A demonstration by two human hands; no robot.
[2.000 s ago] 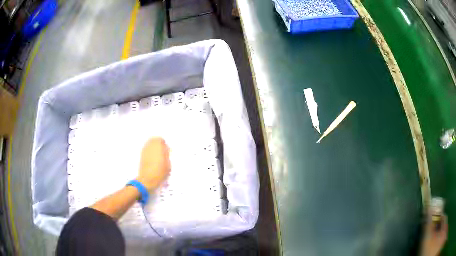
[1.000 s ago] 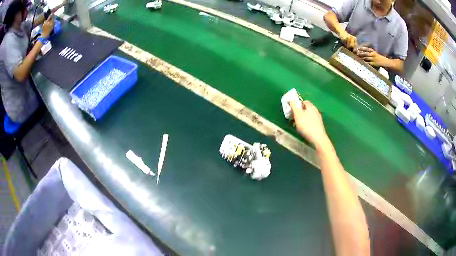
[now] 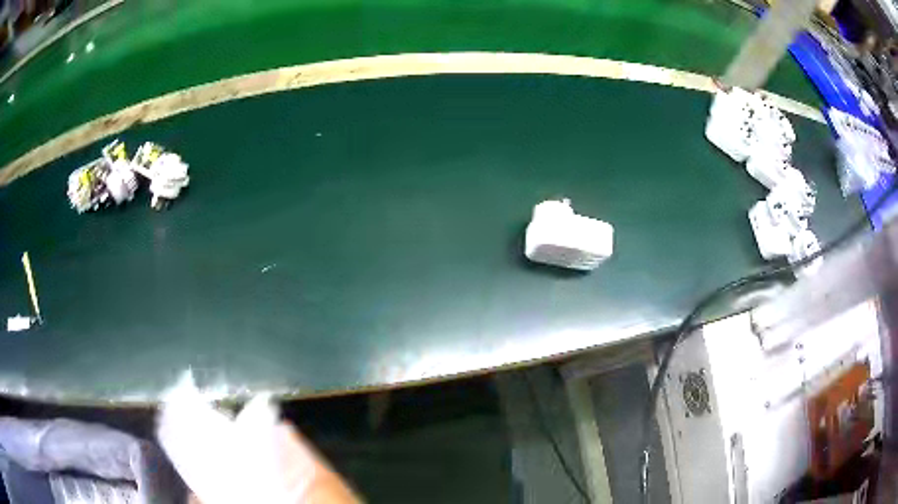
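My left hand (image 3: 317, 482) is at the bottom left edge, blurred and cut off. It is closed on white plastic, apparently a front cover (image 3: 228, 445); whether it is one piece or two is unclear. My right hand is not in view. A closed white adapter (image 3: 569, 238) lies alone on the dark green bench (image 3: 394, 177), right of centre. Open socket bases (image 3: 94, 187) with yellow and metal bits lie in a cluster at the left.
Several white adapters (image 3: 773, 212) lie in a row at the right, near a black cable (image 3: 734, 285). A pale stick (image 3: 32, 285) and small white piece (image 3: 19, 323) lie far left. The lined crate (image 3: 74, 448) is bottom left. The green belt (image 3: 443, 28) runs behind.
The view has swung right. The base cluster, stick and crate now show farther left. My right hand, seen over the belt holding a white piece, has left view. My left hand with white plastic has appeared.
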